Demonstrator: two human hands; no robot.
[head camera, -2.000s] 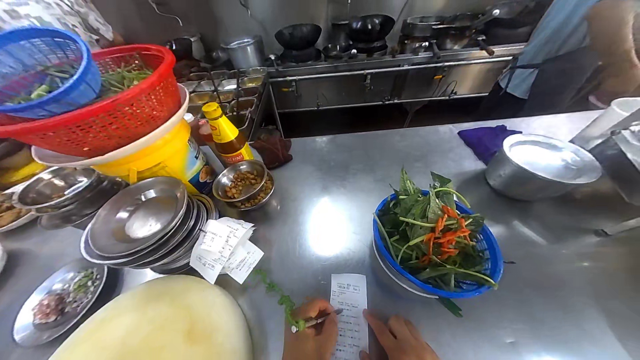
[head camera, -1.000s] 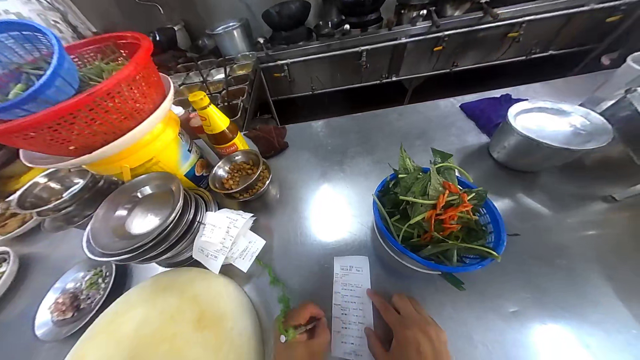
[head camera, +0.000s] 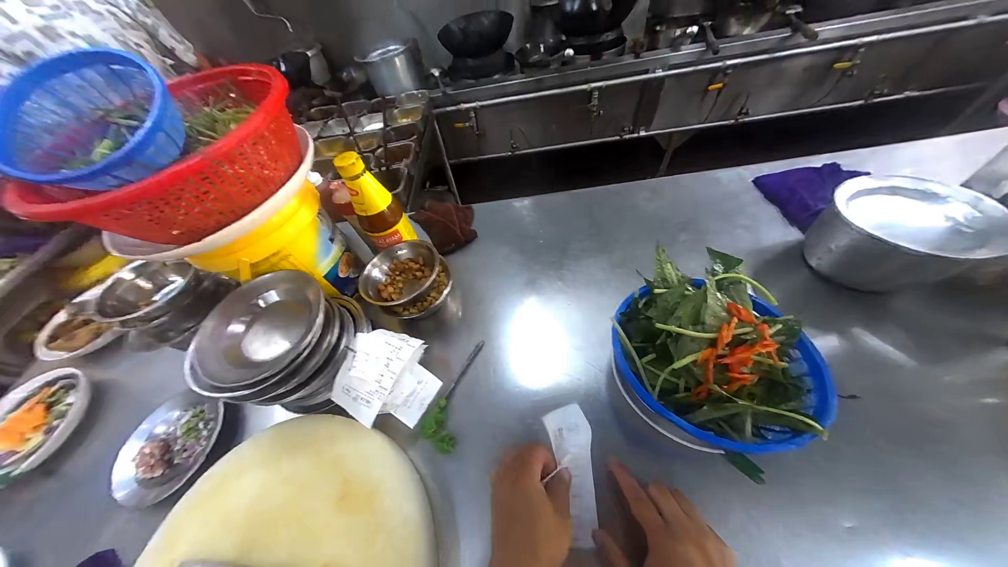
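A long printed paper slip (head camera: 579, 465) lies on the steel counter at the bottom middle. My left hand (head camera: 531, 504) pinches its left edge between thumb and fingers. My right hand (head camera: 661, 516) rests with fingers apart at the slip's right side, its thumb close to the lower edge. A pen (head camera: 465, 368) lies on the counter up and left of my left hand, by a green herb sprig (head camera: 437, 427). More paper slips (head camera: 378, 374) lean against stacked steel plates (head camera: 264, 331). Right of my hands stands a blue basket (head camera: 823, 394) of leafy greens with orange strips.
A round cutting board (head camera: 315, 496) fills the lower left. Steel bowls (head camera: 403, 276) of brown pieces and a yellow-capped sauce bottle (head camera: 374, 205) stand behind. A red basket (head camera: 213, 181) sits on a yellow bucket (head camera: 276, 236). A lidded metal pot (head camera: 898, 236) and purple cloth (head camera: 811, 189) are at right.
The pen, earlier held in my left hand, now lies on the counter beside the herb sprig. My left hand has moved right onto the slip and grips its edge.
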